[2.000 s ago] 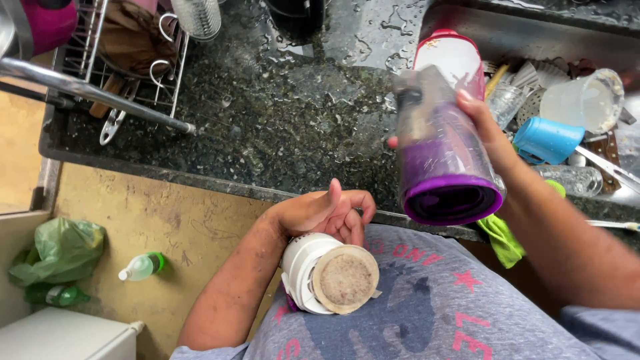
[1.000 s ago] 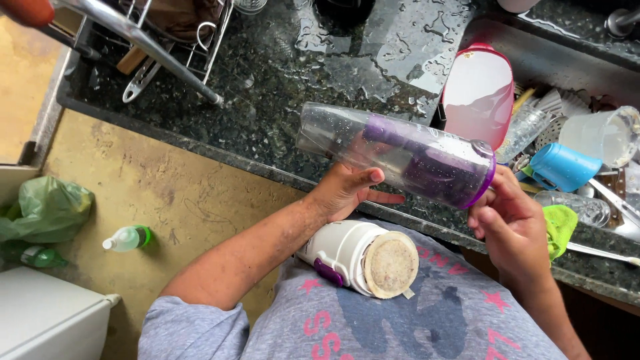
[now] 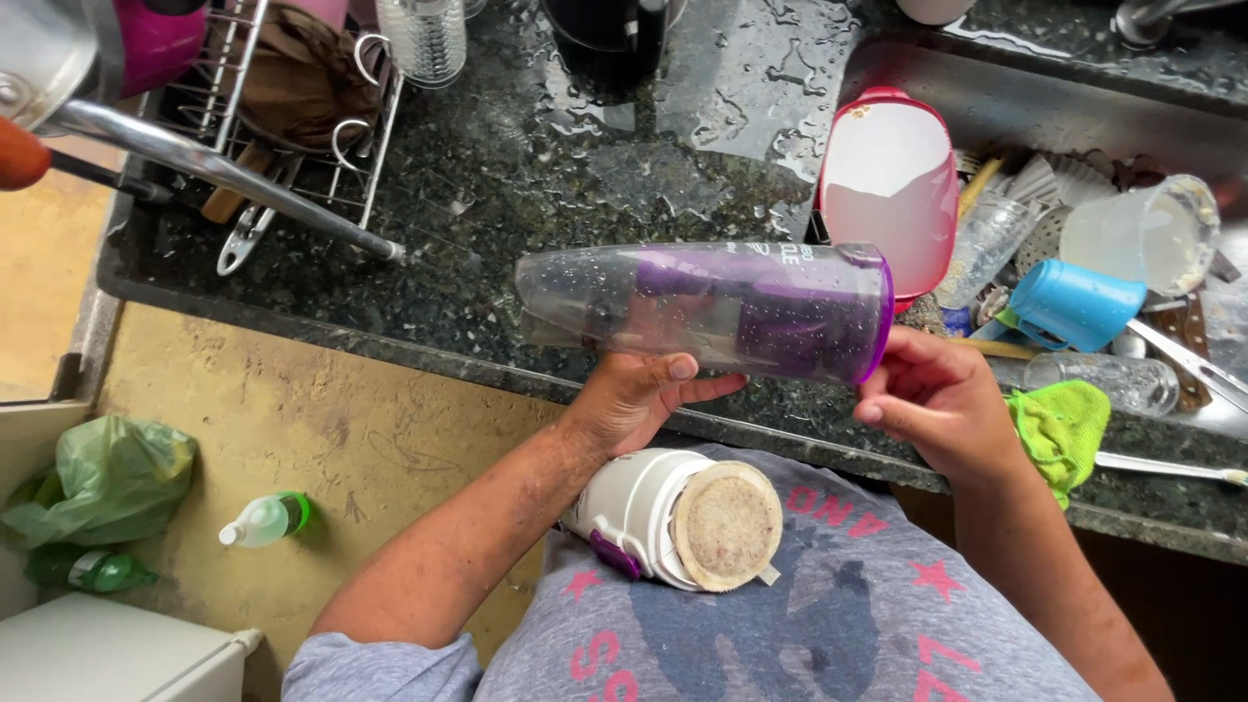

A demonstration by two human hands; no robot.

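Note:
A transparent plastic canister with purple inner parts and a purple rim, likely a vacuum cleaner's dust container (image 3: 712, 312), lies sideways above the counter's front edge, wet with drops. My left hand (image 3: 639, 395) supports it from below near its middle, thumb in front. The fingers of my right hand (image 3: 921, 400) hold the purple rim at its right end. A white cylindrical unit with a purple latch and a dusty round filter (image 3: 726, 526) rests against my shirt, below my left wrist, the filter facing me.
The steel sink (image 3: 985, 107) at right holds a red-rimmed container (image 3: 889, 195), a blue mug (image 3: 1077, 302) and other dishes. A green cloth (image 3: 1063, 439) hangs over the counter edge. A wire dish rack (image 3: 380, 146) stands upper left; a bottle (image 3: 268, 519) is on the floor.
The clear canister has gone from upright in my right hand to sideways between both hands. My left hand has moved from beside the white unit up to the canister.

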